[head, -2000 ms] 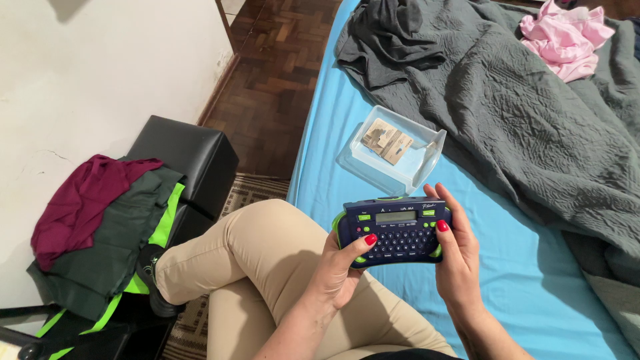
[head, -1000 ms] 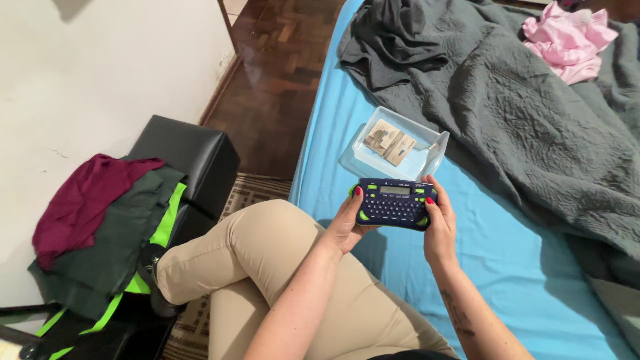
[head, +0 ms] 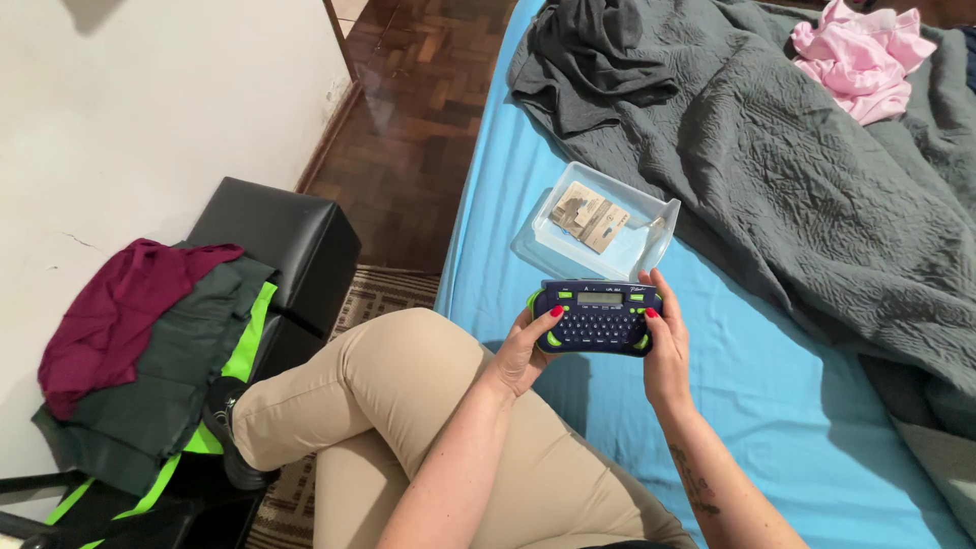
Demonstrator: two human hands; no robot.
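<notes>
A dark blue handheld label maker [head: 598, 319] with green keys, a small display and a keyboard is held between both hands over the bed's edge. My left hand [head: 526, 347] grips its left end, the thumb on the front near the upper-left keys. Around the right end is my right hand [head: 666, 335], its thumb on the front near the right-hand keys. Just beyond the device, a clear plastic bin [head: 560, 255] rests on the blue sheet. A printed cardboard package [head: 589, 216] lies inside it. The fingers behind the device are mostly hidden.
A grey quilt [head: 770, 145], a dark grey cloth [head: 587, 61] and a pink cloth [head: 862, 61] lie on the bed's blue sheet [head: 762, 427]. At left, maroon [head: 126, 313] and dark green cloths [head: 175, 366] cover part of a black padded bench [head: 274, 229]. My crossed legs are below.
Over the two seconds my left thumb has moved from the lower left of the keyboard to the upper-left keys. Both hands still hold the label maker.
</notes>
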